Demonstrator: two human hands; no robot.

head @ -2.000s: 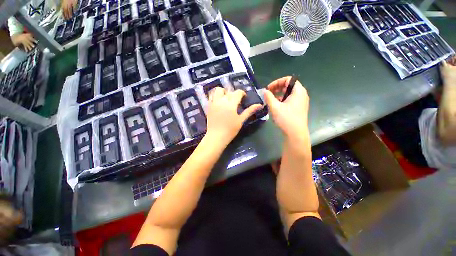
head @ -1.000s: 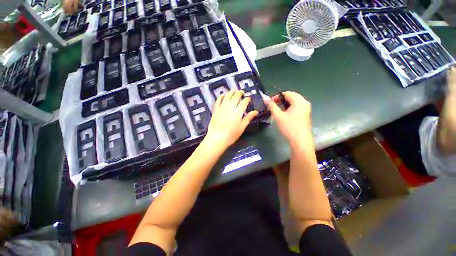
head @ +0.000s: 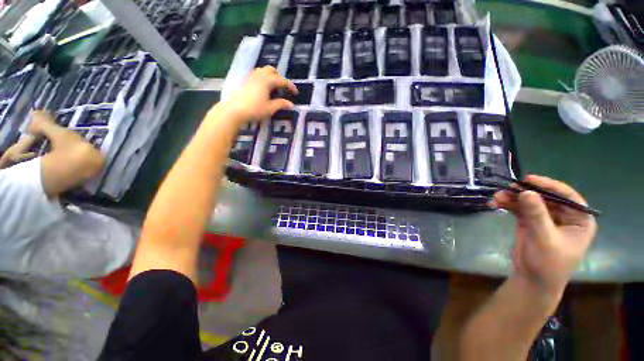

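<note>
A large tray [head: 332, 185] holds rows of black phone-like housings on white wrinkled liner. My left hand [head: 265, 95] is over the tray's left side, thumb and fingers apart at the left end of a crosswise black housing [head: 302, 94]. Whether they touch it is unclear. My right hand [head: 554, 225] is at the tray's front right corner and holds black tweezers [head: 565, 202]. Their tips point left, over the lower end of the rightmost front-row housing [head: 491, 144]. No piece can be made out at the tips.
A grid sheet [head: 349, 224] lies along the bench's near edge. A white fan [head: 611, 84] stands at the right. Filled trays [head: 106, 116] and another person's arm [head: 67, 158] are at the left. A red stool [head: 222, 264] is below.
The view has turned left, so the tray sits further right. My left hand has moved from the tray's right front to its left side. The tweezers now show clearly in my right hand.
</note>
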